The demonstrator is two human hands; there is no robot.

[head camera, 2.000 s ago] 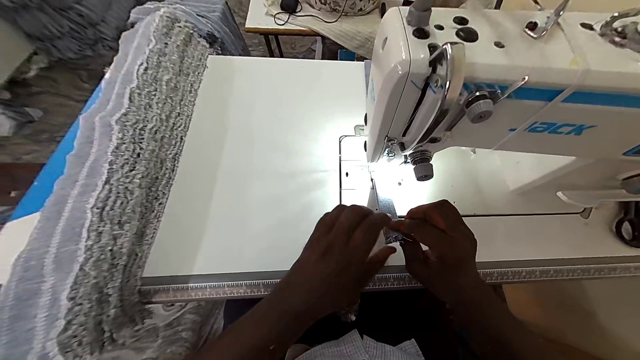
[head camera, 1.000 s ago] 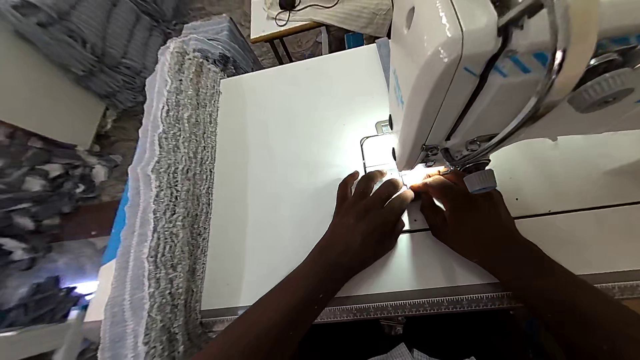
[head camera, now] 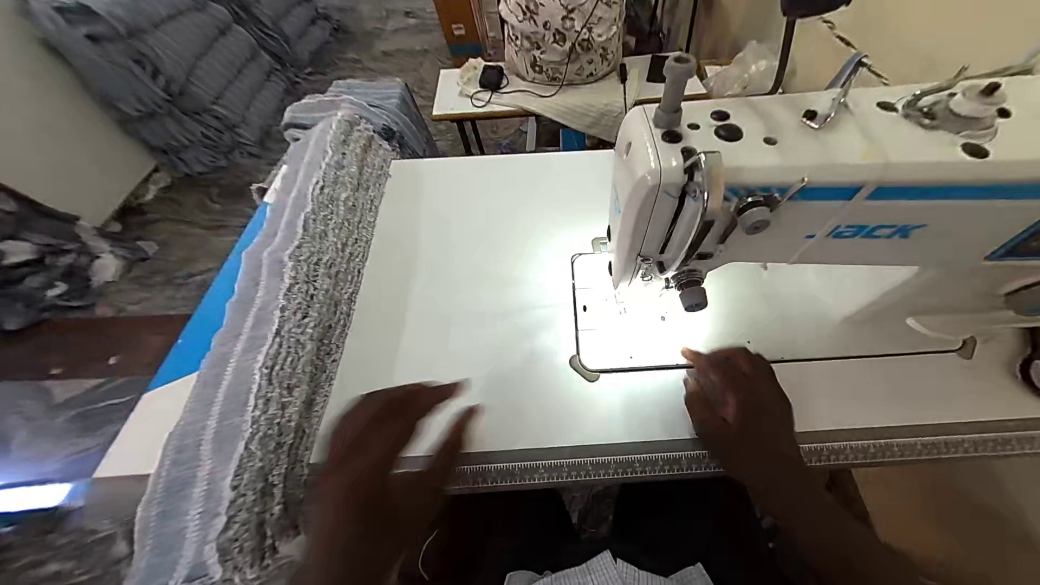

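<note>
My left hand [head camera: 398,455], blurred, is raised over the front left of the white sewing table [head camera: 479,325], its fingers apart and nothing between them. Beside it on the left lies a long stack of gray fabric pieces [head camera: 305,325] with ruffled edges. My right hand [head camera: 735,398] rests at the front edge of the bed plate of a white Jack sewing machine [head camera: 812,187], thumb and index finger near each other; whether they pinch something small cannot be told. The lit needle area [head camera: 630,305] is up and left of that hand.
A measuring tape strip [head camera: 585,471] runs along the table's front edge. Behind stands a small table [head camera: 447,97] with a floral bag [head camera: 561,41], a black adapter [head camera: 491,77] and a cable. Bundles of gray cloth [head camera: 187,73] lie at the back left, and scraps [head camera: 57,260] below them.
My left hand has moved left, away from the needle area, where both hands were together. My right hand has drawn back toward the table's front. The view has shifted and widened.
</note>
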